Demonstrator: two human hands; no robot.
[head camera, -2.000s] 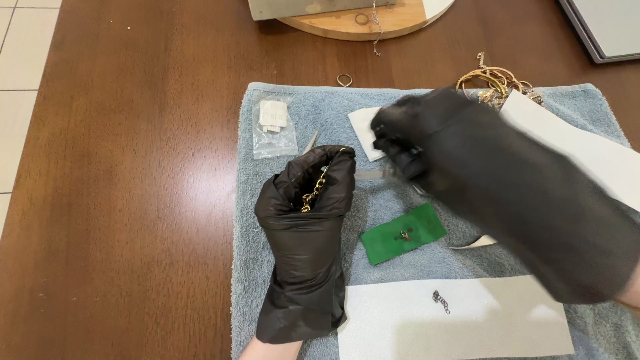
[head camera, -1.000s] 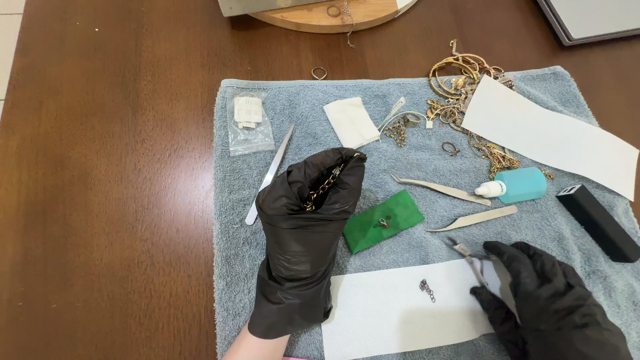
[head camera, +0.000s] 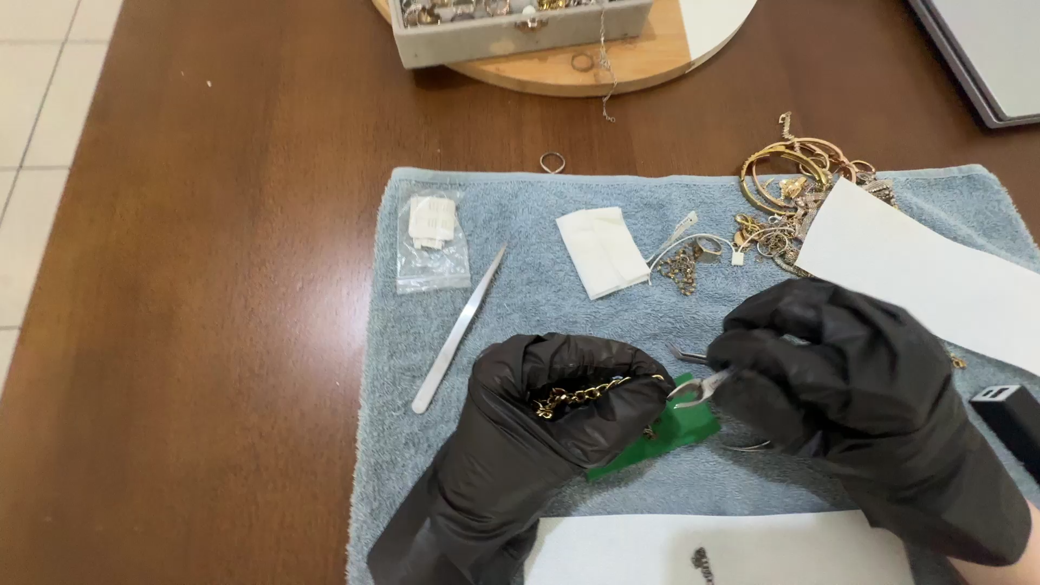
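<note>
In a black glove, my left hand (head camera: 561, 422) is closed around a gold-coloured chain (head camera: 581, 396), its end pinched between thumb and fingertips. My right hand (head camera: 821, 374), also gloved in black, grips small metal pliers (head camera: 700, 390); their jaws are at the fingertips of my left hand, and whether they touch the chain cannot be told. Under both hands lies a green piece of material (head camera: 682, 426) with a small metal item on it. A short dark chain (head camera: 702, 562) rests on white paper (head camera: 780, 544) nearest me.
On the blue towel (head camera: 520, 301) lie straight tweezers (head camera: 459, 329), a plastic bag (head camera: 432, 264), a folded white cloth (head camera: 603, 252) and a jewellery pile (head camera: 784, 191) partly under paper. A black box-shaped object (head camera: 1011, 426) is at right. Farther back, a grey tray (head camera: 520, 36) stands on a round wooden board (head camera: 520, 71).
My right hand has brought the pliers from over the near paper up to my left hand. It now covers the blue bottle and most of the curved tweezers seen a second ago.
</note>
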